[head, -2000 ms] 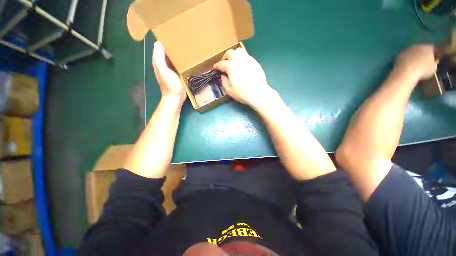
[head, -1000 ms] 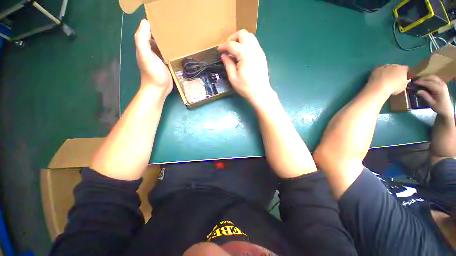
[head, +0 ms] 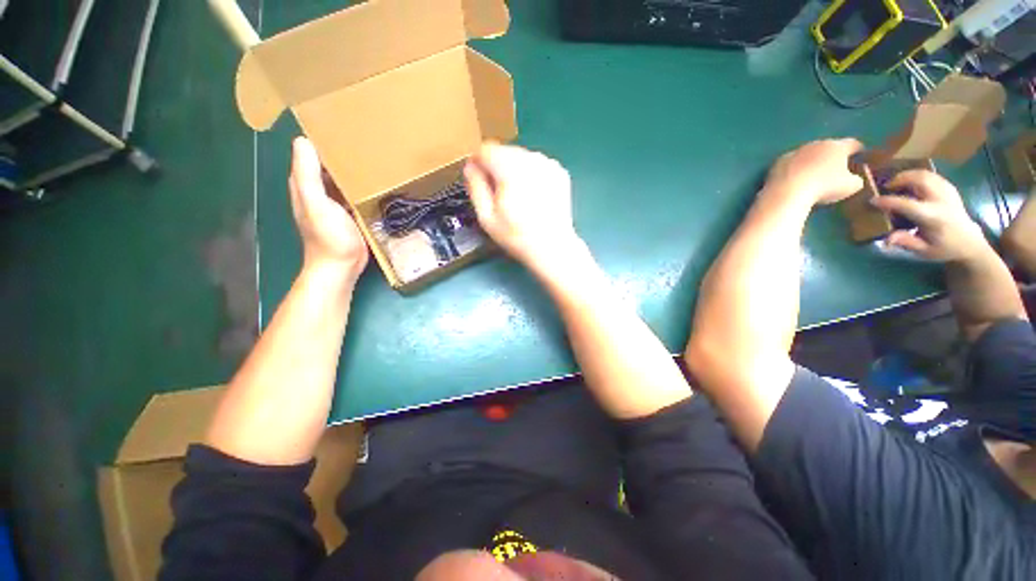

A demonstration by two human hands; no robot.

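A small open mailer box [head: 398, 276] stands on the green bench top, its lid [head: 386, 108] raised behind it with rounded side flaps out. Inside lie a black cable bundle [head: 418, 213] along the back, dark contents [head: 449, 241] and a pale insert [head: 414, 254] at the front left. My left hand [head: 324, 221] lies flat along the box's left outer side, holding it. My right hand [head: 519, 202] is at the box's right wall, fingers curled at the back right corner; whether it holds anything is hidden.
Beside me on the right, a person's hands [head: 926, 216] work at another small box [head: 870, 220]. A yellow-and-black device [head: 880, 32] with wires and a large black unit [head: 682, 20] stand at the bench's back. A supply carton [head: 148, 488] is low left. A pipe-frame rack [head: 68, 102] stands left.
The view has shifted, showing more of the bench's back. My right hand has moved from over the contents to the box's right wall. The neighbour's box has turned.
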